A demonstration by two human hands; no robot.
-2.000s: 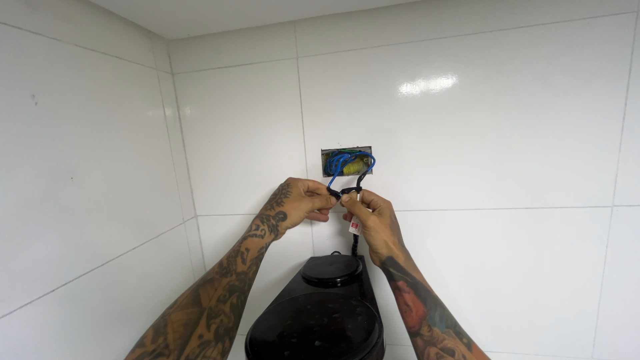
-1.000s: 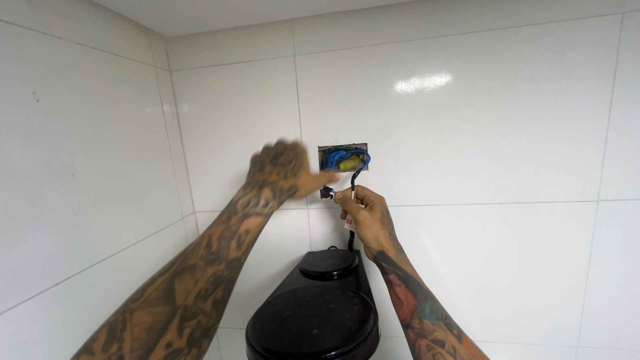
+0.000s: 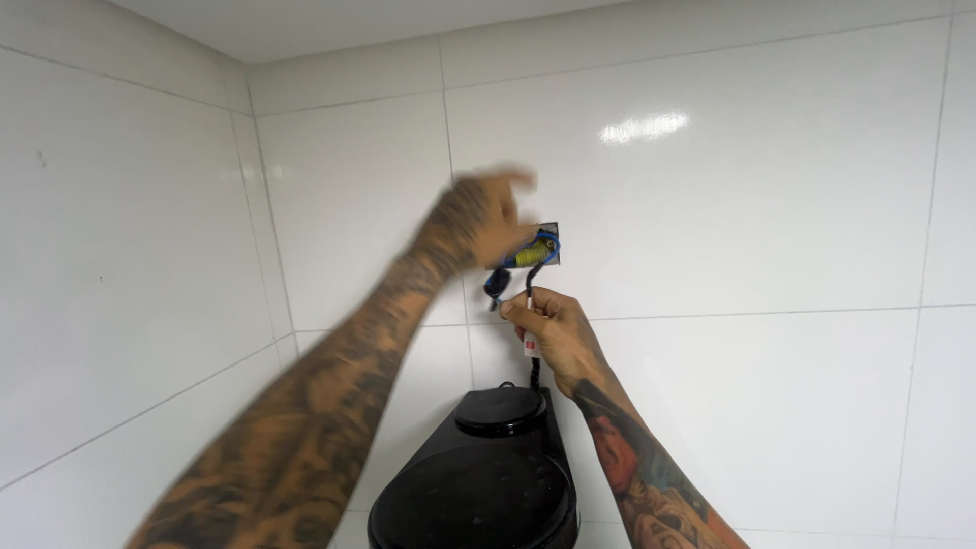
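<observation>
My left hand (image 3: 484, 213), blurred by motion, is raised in front of the left part of a rectangular wall box (image 3: 554, 255), its fingers apart. Blue wires (image 3: 557, 242) and a coiled yellow-green wire (image 3: 534, 253) show inside the box. Below it, my right hand (image 3: 557, 328) pinches a thin wire end between thumb and forefinger, close to a black-taped wire joint (image 3: 497, 284). A black cable (image 3: 535, 374) with a white tag (image 3: 531, 347) runs behind the right fingers, up into the box and down to a black fixture.
The black fixture (image 3: 473, 496) with round lids stands against the wall below the hands. White tiles (image 3: 724, 229) cover the wall, which meets another tiled wall (image 3: 130, 229) in a corner at left. A ceiling (image 3: 366, 23) lies close above.
Two seconds ago both hands were together at the wires below the box. My left hand has moved away and up in front of the box. My right hand has stayed below it.
</observation>
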